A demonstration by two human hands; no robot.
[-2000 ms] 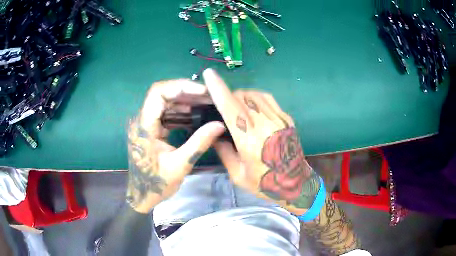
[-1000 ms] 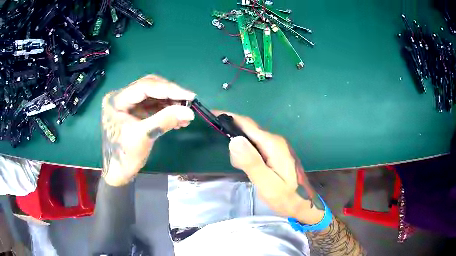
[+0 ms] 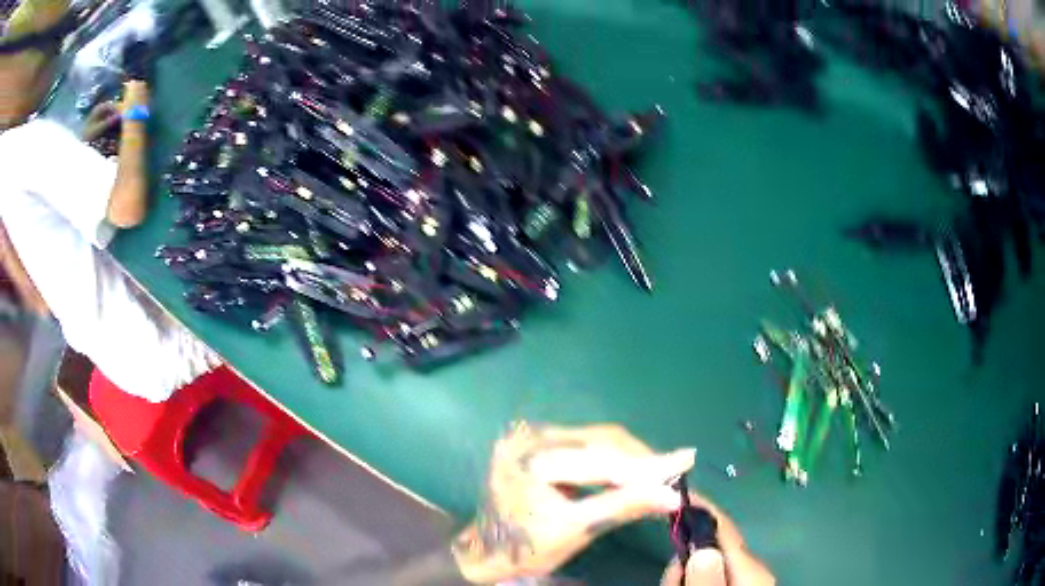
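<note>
A black housing (image 3: 694, 528) with a thin red wire along it is between my hands at the bottom, right of centre. My left hand (image 3: 567, 495) pinches its narrow upper end between thumb and fingers; the small end part is mostly hidden by the fingertips. My right hand (image 3: 737, 559) grips the wider body, thumb on top, and is partly cut off by the bottom edge. A loose pile of green circuit boards (image 3: 819, 401) with wires lies on the green table to the right of my hands.
A large heap of fitted black units (image 3: 390, 195) lies at left and centre. More black pieces (image 3: 968, 137) lie at far right, and a cluster (image 3: 1020, 492) at the right edge. Another person's arm (image 3: 132, 172) is at left, above a red stool (image 3: 189, 441).
The view has swung left, so the heap now shows at centre and my hands low and right. My left fingers remain at the housing's narrow end and my right hand still holds the body.
</note>
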